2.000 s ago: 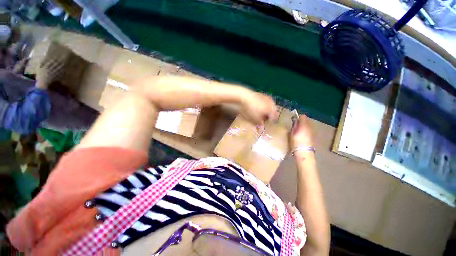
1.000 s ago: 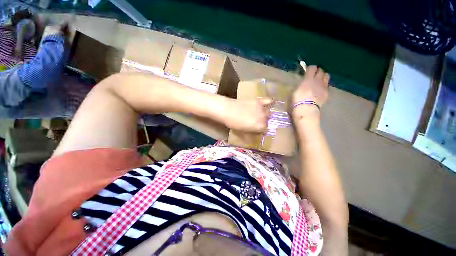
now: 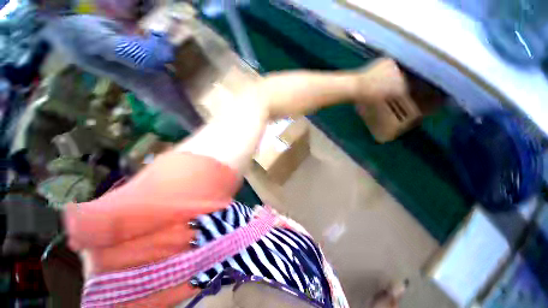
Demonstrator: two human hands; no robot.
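Note:
My left hand is stretched far forward and grips a small brown carton. The carton is tilted, with two dark slots or marks on one face, above the green strip beyond the bench. My right hand is a small blurred shape at the bottom edge, mostly cut off; what its fingers hold cannot be told. Another small carton with a white, shiny patch lies on the cardboard-covered bench, partly behind my left arm.
A dark blue fan is at the right, below a white shelf. A pale panel lies at the lower right. A small pale scrap is on the bench. Another person's sleeve is at the upper left, near a pile of mixed items.
My left hand has moved from the bench forward and right, and now holds a carton raised over the green area. My right hand has dropped to the bottom edge. The view has turned and blurred.

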